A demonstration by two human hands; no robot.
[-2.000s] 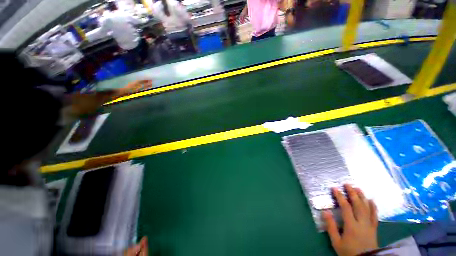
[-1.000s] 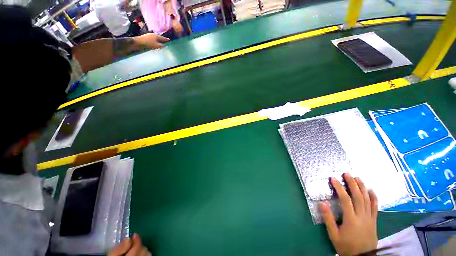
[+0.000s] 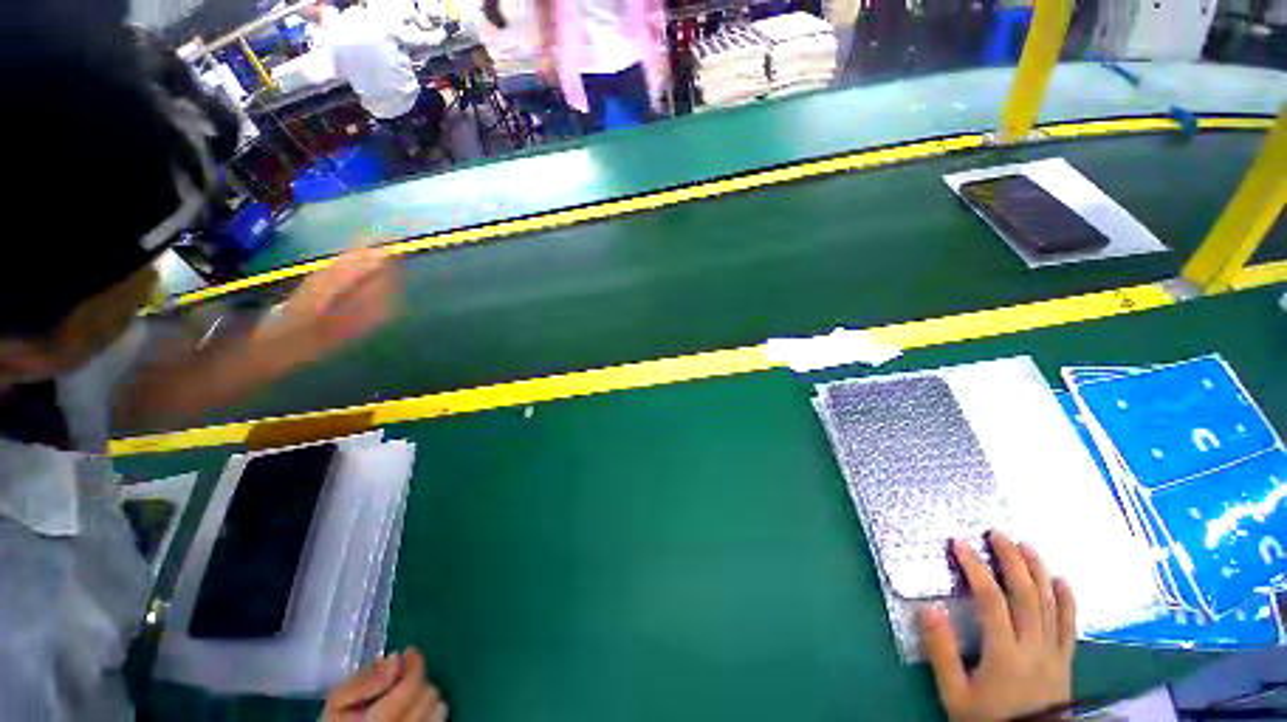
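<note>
My right hand (image 3: 1005,635) lies palm down, fingers spread, on the lower part of a grey dimpled bubble wrap sheet (image 3: 910,459), which lies on a whitish stack (image 3: 1037,451). My left hand (image 3: 387,688) is at the bottom edge, partly cut off, its fingers curled and nothing visible in it. It is beside the lower right corner of a stack of bubble wrap bags (image 3: 360,543) with a glossy black tablet (image 3: 264,543) on top. Blue film sheets (image 3: 1183,423) lie right of the whitish stack, partly under its edge.
A person at the left reaches a blurred hand (image 3: 343,299) over the green conveyor. Another dark tablet (image 3: 1037,215) lies on a pale sheet at the back right. A white scrap (image 3: 833,349) lies on the yellow strip (image 3: 621,378). Yellow posts (image 3: 1037,71) stand at the right.
The view has shifted. The person's hand at the left has come nearer over the conveyor. More of my left hand shows than two seconds ago. My right hand stays on the bubble wrap.
</note>
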